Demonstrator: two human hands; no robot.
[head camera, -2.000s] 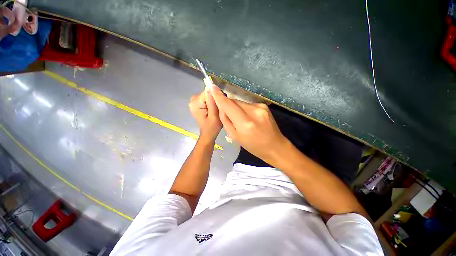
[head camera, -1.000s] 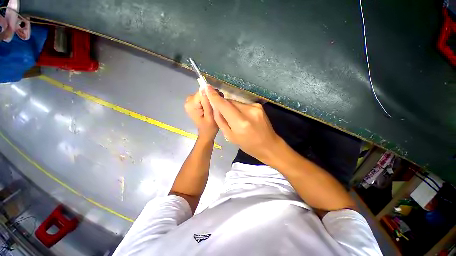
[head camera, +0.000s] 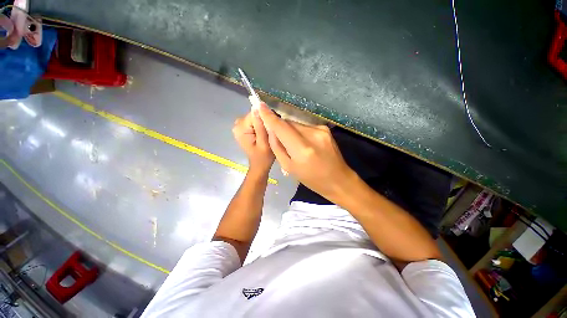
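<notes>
A slim, silver-white pointed tool sticks out beyond my fingertips, over the bench edge, pointing up and left. My right hand grips it between thumb and fingers. My left hand is curled close against my right hand, just below the bench edge. Its fingers are bent inward; whether it holds a small part is hidden by the fingers. A small pale bit shows near the base of the tool, too small to name.
The worn green bench fills the top. A long thin pale wire lies on it, with part of a red housing at far right. Red stools stand on the grey floor. Wooden shelves hold items at lower right.
The view has shifted slightly. Both hands and the tool keep nearly the same pose near the bench edge.
</notes>
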